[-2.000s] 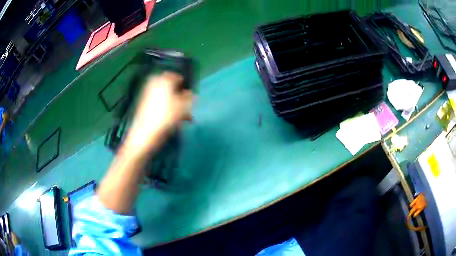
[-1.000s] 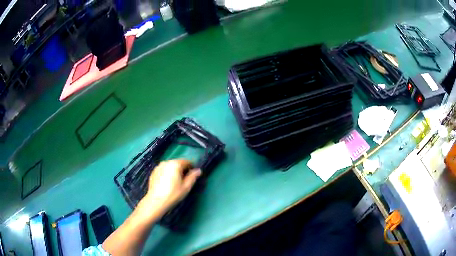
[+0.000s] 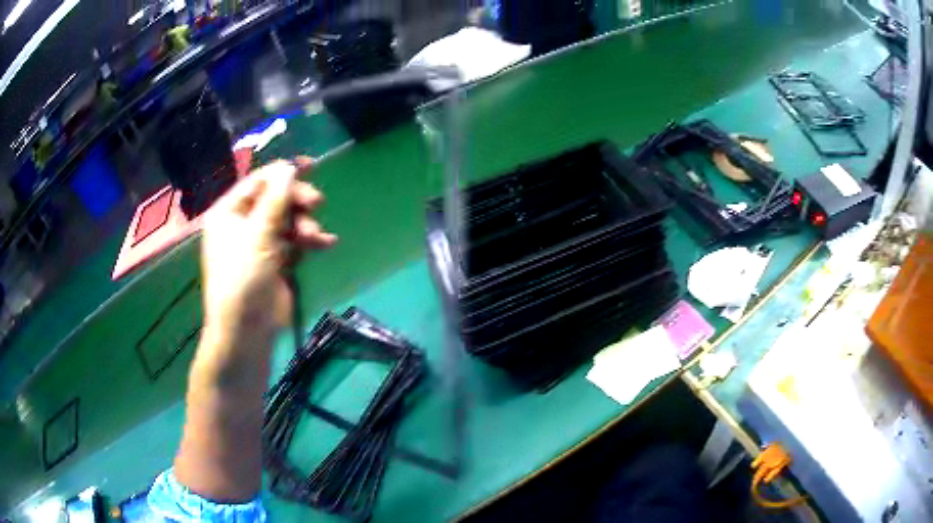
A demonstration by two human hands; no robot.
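Observation:
My left hand (image 3: pixel 261 230) is raised at the left and grips a thin black frame (image 3: pixel 454 174) by one side. The frame is blurred and tilted up, and passes in front of the tall stack of black frames (image 3: pixel 573 296). Below my left hand, a loose pile of black frames (image 3: pixel 353 480) lies on the green bench. My right hand is not in view.
Right of the stack lie loose frames (image 3: pixel 655 163), a black controller box (image 3: pixel 834 201) with red lights, and white and pink slips (image 3: pixel 683 327). The white machine bed (image 3: pixel 818 409) is at the lower right. Single frames (image 3: pixel 60 434) lie at the left.
My left hand has risen from the loose pile with one frame in its grip. The view has shifted, showing more of the machine at the right.

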